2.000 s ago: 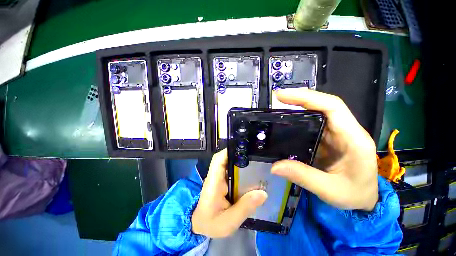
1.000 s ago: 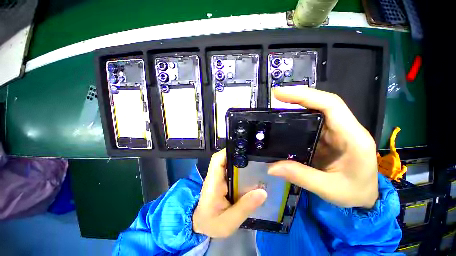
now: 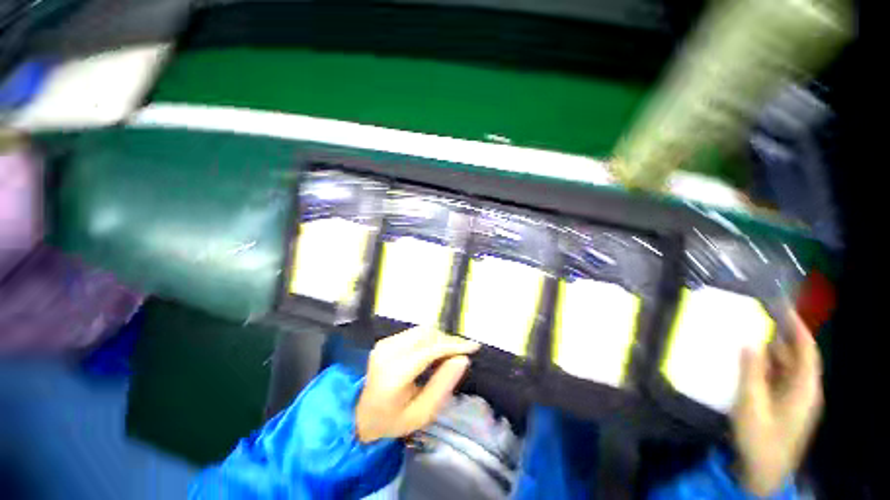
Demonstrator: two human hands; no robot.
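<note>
The black phone tray (image 3: 605,398) lies on the green bench with a phone in each of its slots; the view is blurred. The phone (image 3: 717,347) in the right end slot shows a bright battery with yellow edges. My right hand (image 3: 781,400) is at the right edge of this phone, thumb over the battery side and fingers beyond the edge. My left hand (image 3: 410,381) is at the tray's front edge, below the second and third phones, fingers bent and thumb apart from the index finger. It holds nothing that I can see.
A green belt (image 3: 410,98) with a white edge rail (image 3: 322,130) runs behind the tray. A yellowish wrapped post (image 3: 732,88) stands at the upper right. A blurred red piece (image 3: 818,296) lies by my right hand. Another person's purple sleeve (image 3: 59,293) is at the left.
The phone that both hands held is now in the formerly empty right slot. My hands have parted, the left to the tray's front edge, the right to the right end. The view has shifted and tilted.
</note>
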